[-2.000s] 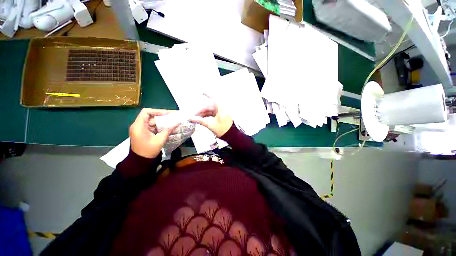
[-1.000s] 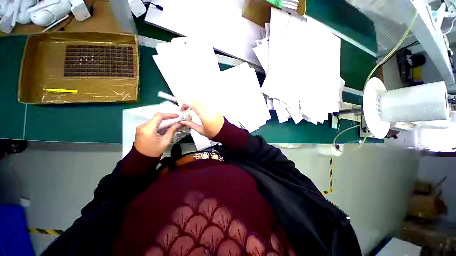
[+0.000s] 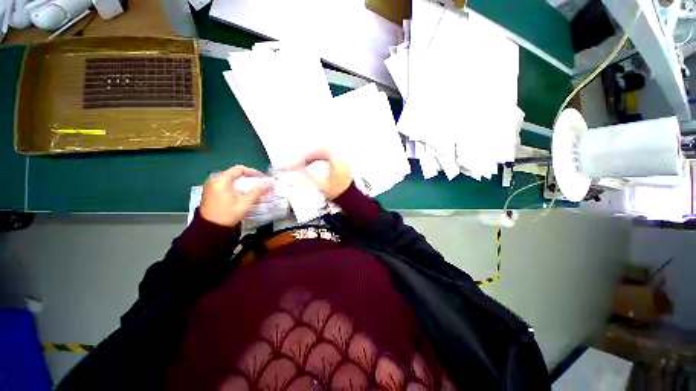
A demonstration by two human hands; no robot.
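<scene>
My left hand [image 3: 223,198] and my right hand [image 3: 330,177] are close together at the bench's near edge. Both grip a white instruction leaflet [image 3: 294,188], partly folded and blurred; its exact folds cannot be told. Some faint print shows on the paper beneath the hands. The left leaflet stack [image 3: 282,99] lies just beyond the hands. The middle leaflet stack [image 3: 375,137] touches its right side. The right leaflet pile [image 3: 465,92] is larger, with fanned, jagged edges.
A shallow carton tray [image 3: 34,95] at the left holds a dark grid block [image 3: 139,82] and a yellow stick [image 3: 79,132]. A white roll [image 3: 629,158] on a flanged holder is at the right. White devices [image 3: 55,11] sit at the upper left.
The rolled-looking white strip between my hands now shows as a wider, flatter sheet. My right hand has moved slightly right. The camera view has shifted a little.
</scene>
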